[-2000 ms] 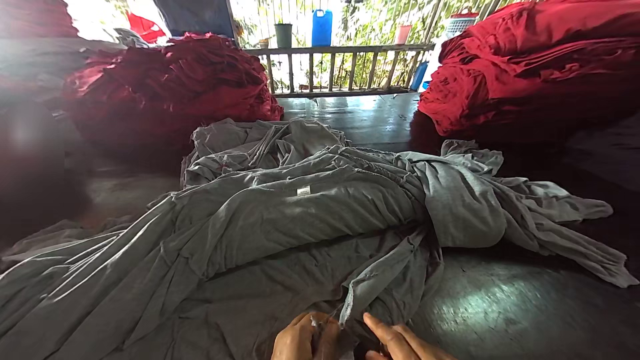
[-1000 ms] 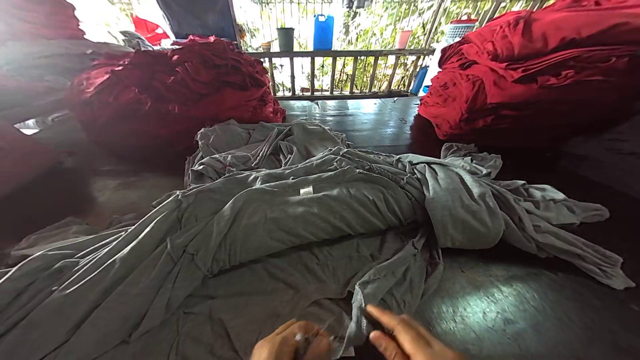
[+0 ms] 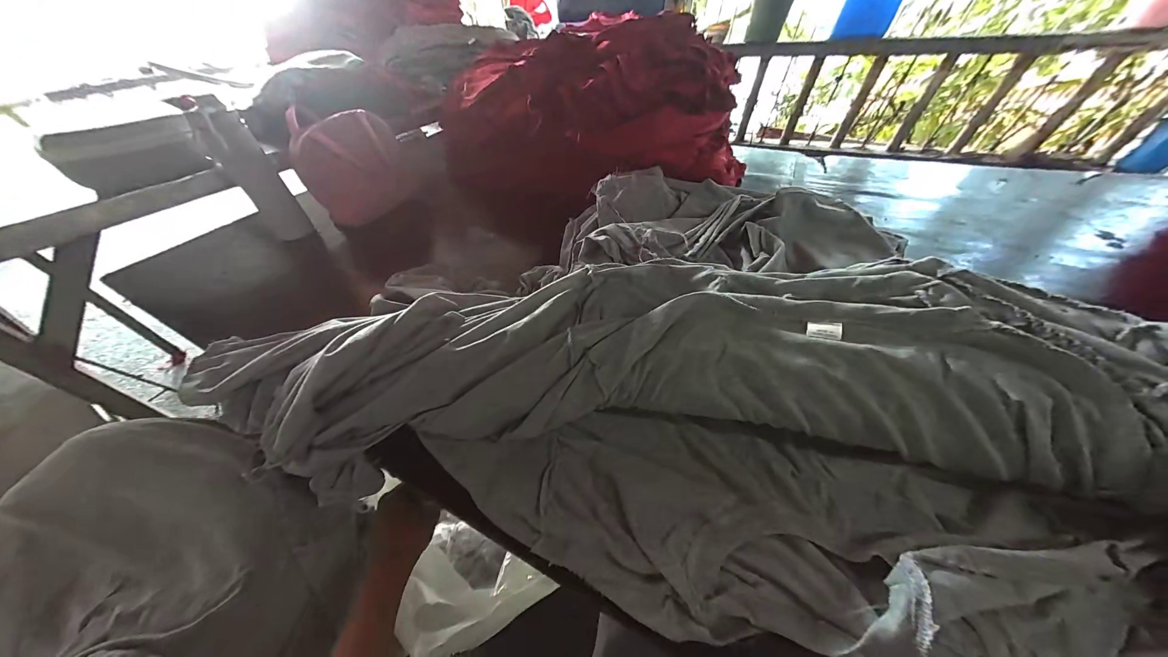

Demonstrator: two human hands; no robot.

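Note:
Grey fabric garments lie heaped and folded across the dark table, with a small white label bearing writing. What looks like my left forearm shows at the lower left, below the table's edge; its hand meets the hanging cloth, and the fingers are hidden. Beside the arm is a clear plastic bag. More grey cloth bulges at the bottom left. A frayed, pale cloth edge lies at the lower right. My right hand is out of view.
A red fabric pile stands at the back of the table. A wooden railing runs behind. Wooden framework and a rounded pinkish-red object are at the left. Red cloth shows at the right edge.
The view has swung left. Both hands were at the garment's near edge earlier; now an arm reaches down beside the table at the lower left, and the right hand has left the view.

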